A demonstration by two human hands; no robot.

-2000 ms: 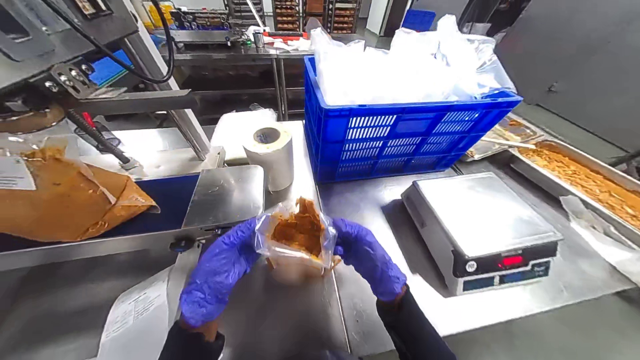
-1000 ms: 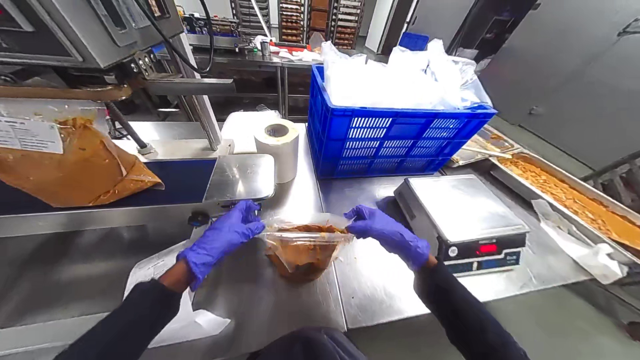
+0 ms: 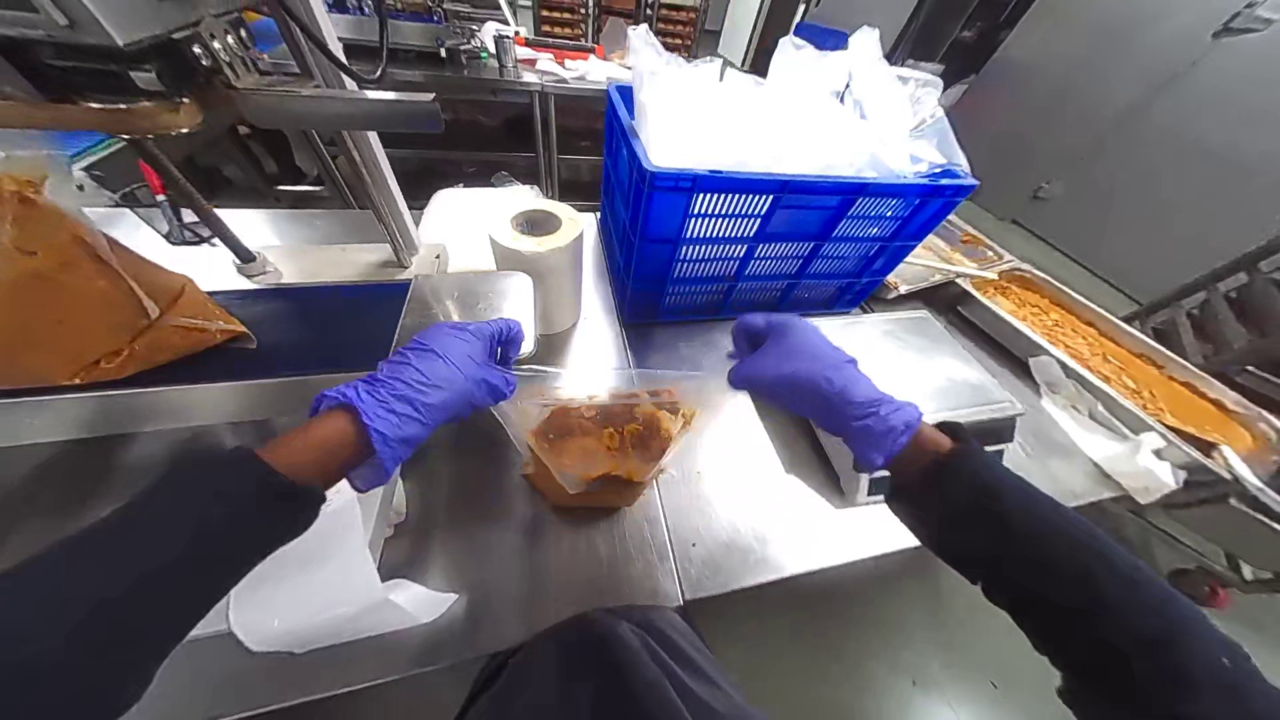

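Both hands wear purple gloves. A clear plastic bag with orange-brown food rests on the steel table, its top stretched flat between my hands. My left hand pinches the bag's upper left corner. At the upper right corner is my right hand, with its fingers curled closed on the bag's edge. Behind that hand, partly covered by it, lies a digital scale. A roll of white labels or film stands just behind my left hand.
A blue plastic crate full of clear bags stands behind the scale. At left, a filled bag lies on a dark blue conveyor belt beneath a machine. A long metal tray of orange food is at right. White paper lies at lower left.
Two seconds ago the bag's mouth was open between my hands. My hands have since moved apart to its top corners, and the top edge is drawn out flat.
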